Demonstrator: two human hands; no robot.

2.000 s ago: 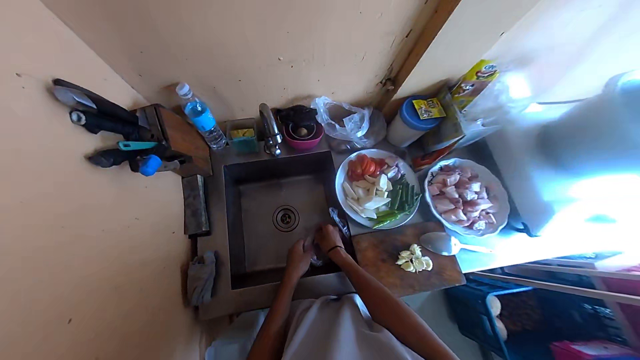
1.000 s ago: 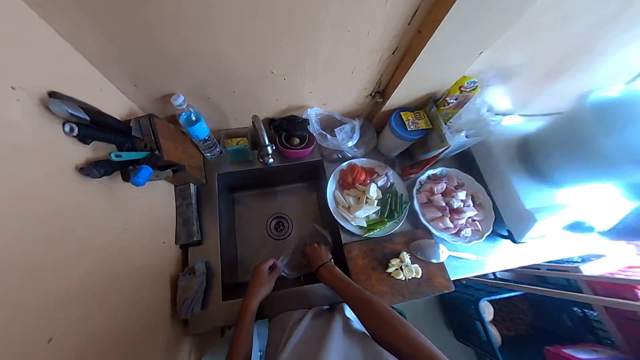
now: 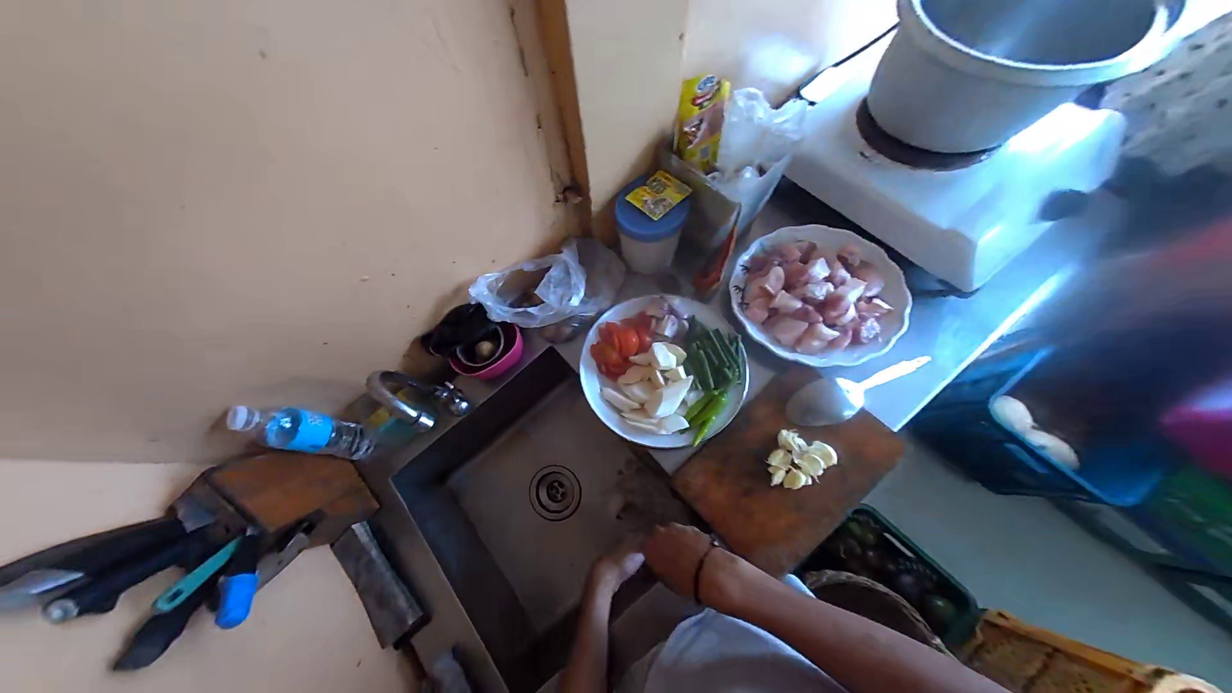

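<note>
Over the near right edge of the metal sink point(image 3: 500, 462), my left hand point(image 3: 616, 570) and my right hand point(image 3: 677, 555) are close together. Whether anything is between them is hidden. Right of them, a wooden cutting board point(image 3: 741, 500) bears peeled garlic cloves point(image 3: 799, 460) and a metal spoon point(image 3: 828, 399). Beyond the board, a white plate point(image 3: 602, 419) holds sliced tomatoes point(image 3: 621, 345), a pale sliced vegetable point(image 3: 654, 395), cut green beans point(image 3: 714, 358), green chilies point(image 3: 709, 412) and chopped onion or shallot point(image 3: 666, 320). Cut raw meat point(image 3: 813, 296) fills a scalloped dish point(image 3: 900, 313).
A large pot point(image 3: 962, 96) sits on a white stove point(image 3: 962, 212). A faucet point(image 3: 399, 397), water bottle point(image 3: 303, 431) and knife block point(image 3: 289, 491) stand around the sink. A blue-lidded container point(image 3: 650, 226) and plastic bag point(image 3: 539, 289) line the wall. Crates point(image 3: 890, 568) are below.
The view has swung to the right. A clear plastic bag seen between my hands one second ago no longer shows, and my hands have come closer together.
</note>
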